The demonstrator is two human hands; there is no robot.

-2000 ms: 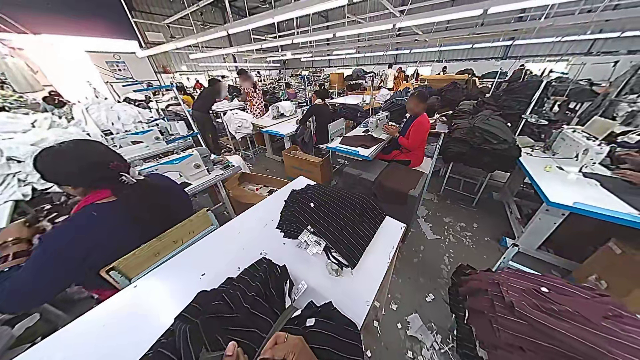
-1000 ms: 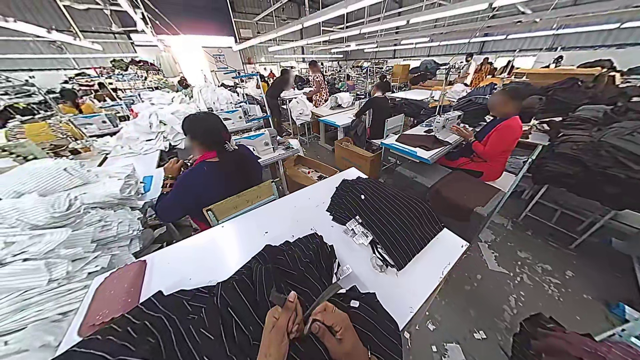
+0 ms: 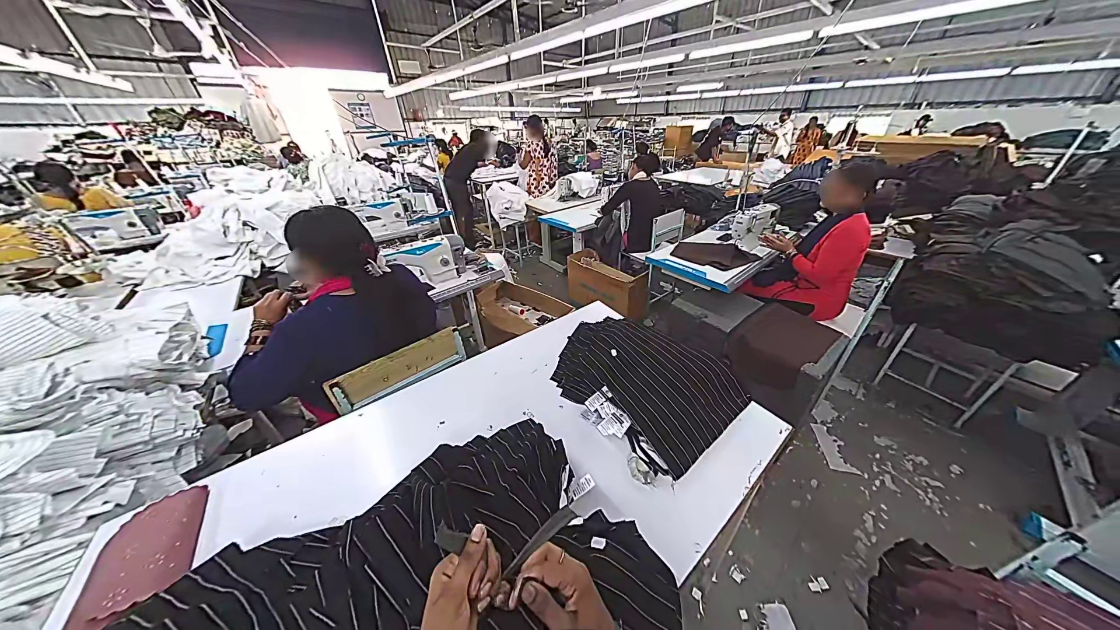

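At the bottom centre, my left hand (image 3: 462, 577) pinches a narrow dark fabric strip (image 3: 544, 538), its short end sticking up past the fingers. Close beside it, my right hand (image 3: 560, 588) grips the same strip, whose longer part runs up and right to a white label (image 3: 579, 486) bearing print. Both hands are over a heap of black pinstriped fabric (image 3: 420, 507) spread along the near side of the white table (image 3: 332, 455). Beyond the hands, to the right, lies a stack of black pinstriped pieces (image 3: 652, 385) with white labels (image 3: 606, 415) at its lower left edge.
A maroon fabric piece (image 3: 144, 560) lies at the table's left end. A seated co-worker (image 3: 350, 324) is across the table, another in red (image 3: 827, 254) farther right. White fabric (image 3: 96, 411) is heaped at left, cardboard boxes (image 3: 608, 284) stand behind, maroon fabric (image 3: 971, 595) at lower right.
The view has turned left. Both hands, low at the frame edge two seconds ago, show more fully, holding the strip close together. Between one second ago and now they have hardly moved.
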